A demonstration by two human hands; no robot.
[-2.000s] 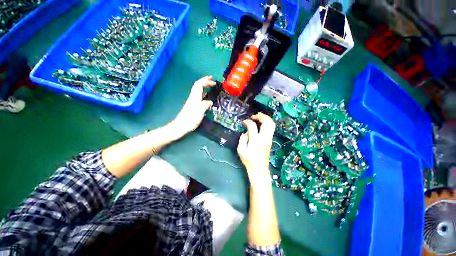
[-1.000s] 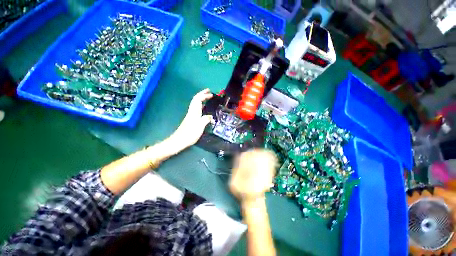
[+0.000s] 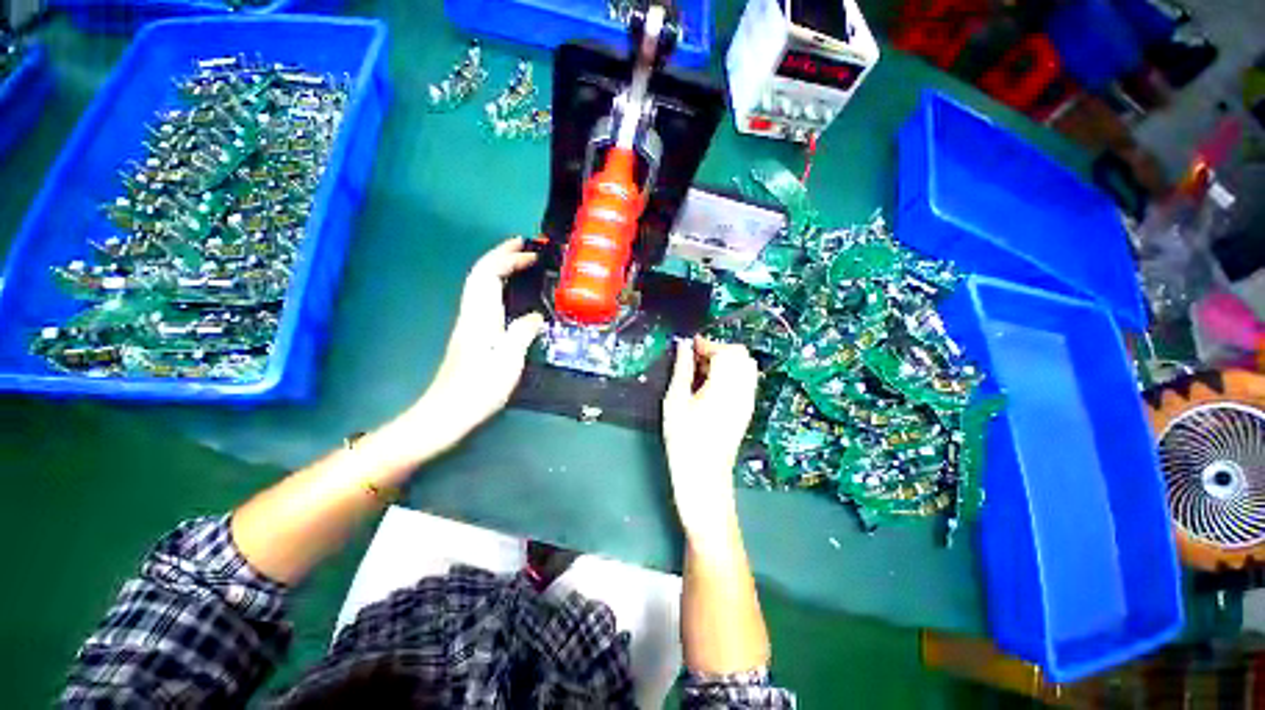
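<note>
The black test fixture (image 3: 631, 153) stands mid-bench, its red toggle clamp handle (image 3: 601, 250) down over the base. A green circuit board (image 3: 597, 351) lies at the front of the base, under the clamp, partly hidden. My left hand (image 3: 479, 347) is at the left side of the base, thumb and forefinger apart, nothing seen in it. My right hand (image 3: 710, 416) is at the right end of the base, thumb and forefinger close together beside the board; whether they grip anything is unclear.
A tangled heap of boards (image 3: 874, 375) lies right of the fixture. A large blue tray (image 3: 326, 208) of boards is at left. Two blue trays (image 3: 1075, 486) are at right. A white power supply (image 3: 802, 70) and a pale flat module (image 3: 724, 229) stand behind. Several boards (image 3: 516, 97) lie behind left.
My right hand, blurred and lower in front of the base a second ago, is now up at its right end. The whole view has shifted. The pale wire before the fixture no longer shows.
</note>
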